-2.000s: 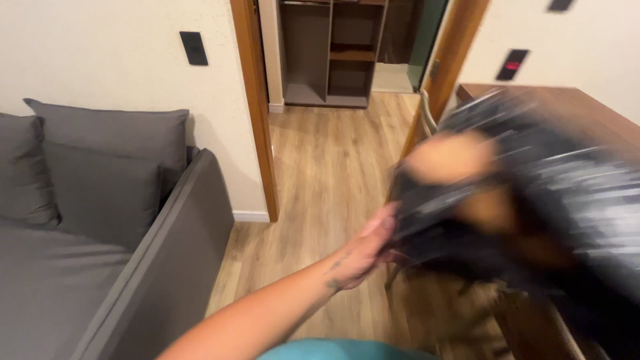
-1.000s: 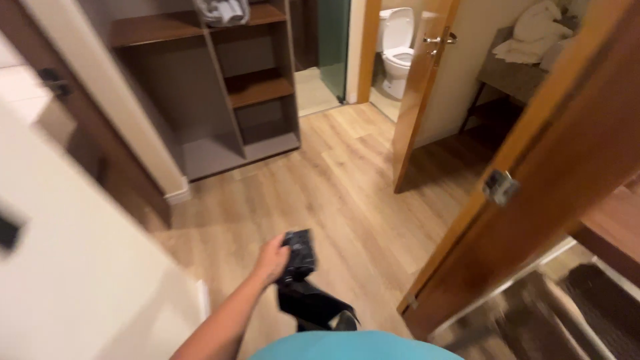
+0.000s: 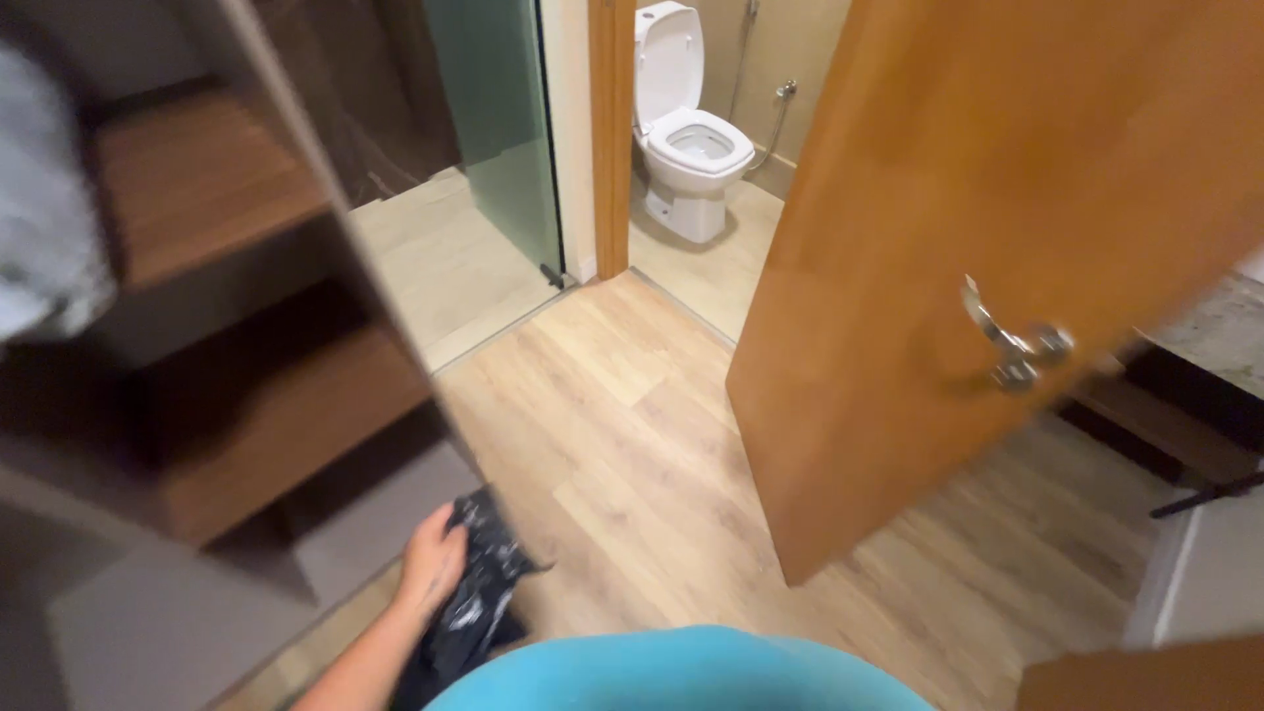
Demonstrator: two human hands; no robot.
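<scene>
At the lower left of the head view, my left hand [image 3: 434, 563] is closed on a black plastic bag [image 3: 479, 583]. The bag hangs down beside my teal shirt [image 3: 681, 671], and its lower part runs out of the frame. What it holds inside cannot be seen. My right hand is not in the picture.
An open wardrobe with wooden shelves [image 3: 286, 444] and a grey cloth item [image 3: 44, 197] is close on the left. Ahead are a glass panel [image 3: 499, 128] and a toilet [image 3: 696, 148] beyond a doorway. A wooden door [image 3: 918, 247] with a metal handle [image 3: 1007, 341] stands ajar at right.
The view has moved from beside the grey sofa, through the doorway, to the wardrobe and toilet doorway. The black bag, blurred at the right two seconds ago, now hangs low at the left.
</scene>
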